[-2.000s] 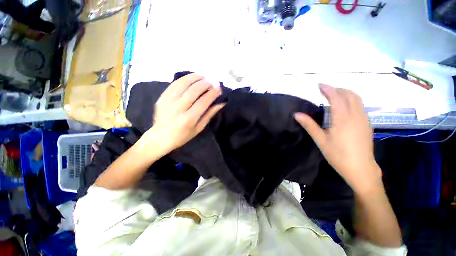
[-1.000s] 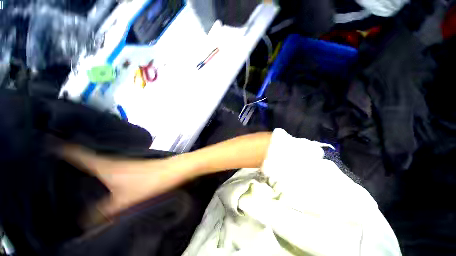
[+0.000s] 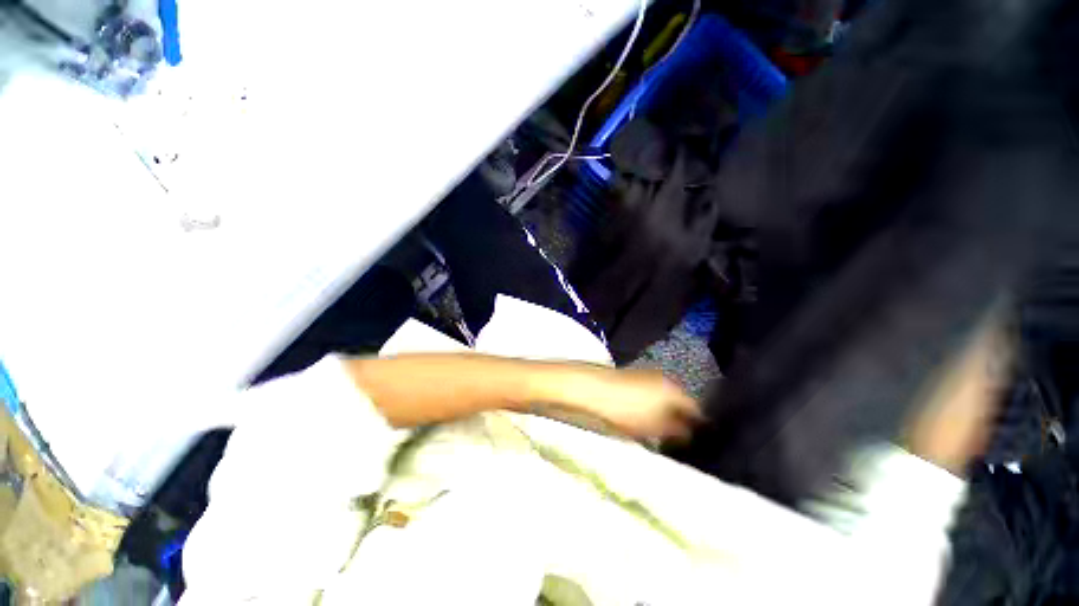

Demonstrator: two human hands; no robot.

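A large dark garment hangs blurred at the right of the view, over the floor area beside my lap. My left hand reaches across my lap with its fingers closed on the garment's lower left edge. My right hand is at the far right against the cloth, blurred. Its fingers are hidden, so its grip cannot be told.
The white sewing table fills the upper left, its edge running diagonally. Pale cords hang past it. A blue basket with dark cloth near it is beyond. Brown cardboard lies at lower left.
The view has turned from the table towards the floor at the right. The garment has gone from the table edge and lap to the right side. Both hands have moved there.
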